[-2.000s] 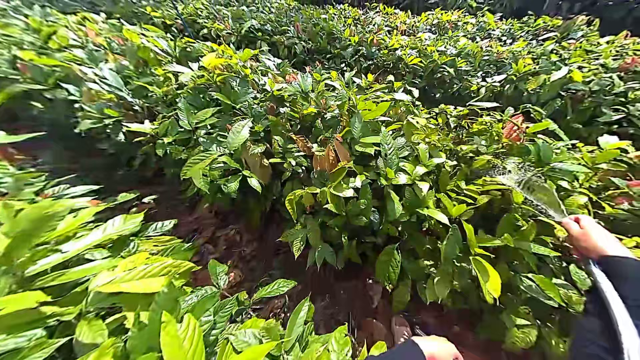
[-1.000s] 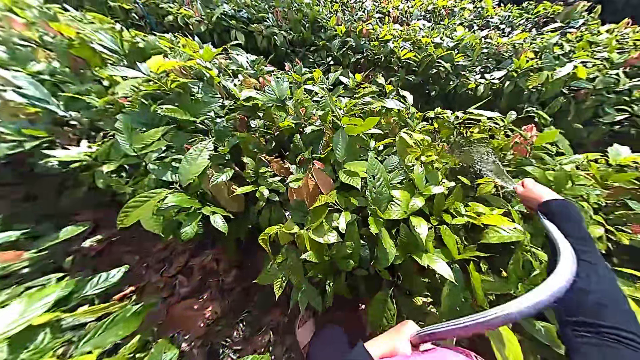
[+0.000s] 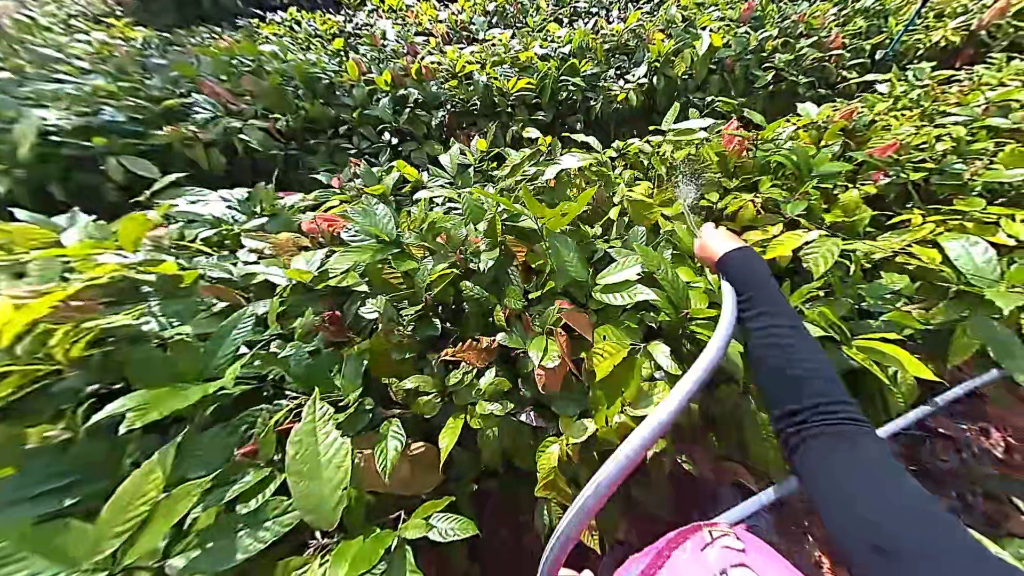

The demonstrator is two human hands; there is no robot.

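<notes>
My right hand (image 3: 714, 245), in a black sleeve, is closed around the end of a grey hose (image 3: 640, 438) above the leafy plants. Water (image 3: 688, 192) sprays from the hose end over the foliage just beyond the fingers. From that hand the hose curves down to the bottom edge, where only a sliver of my left hand (image 3: 574, 572) shows beside it; its fingers are out of the frame. Pink cloth (image 3: 708, 552) lies at the bottom, right of the hose.
Dense rows of young green plants (image 3: 480, 264) spread across the view, with some red and brown leaves. Another length of grey hose (image 3: 936, 410) runs behind my right forearm, over brown ground (image 3: 976, 448) at the lower right. A thin dark stem or line (image 3: 904, 32) stands at the upper right.
The view has shifted. My right arm reaches farther into the picture, still with the spraying hose. My left hand, plainly visible at the bottom one second ago, is now almost out of frame.
</notes>
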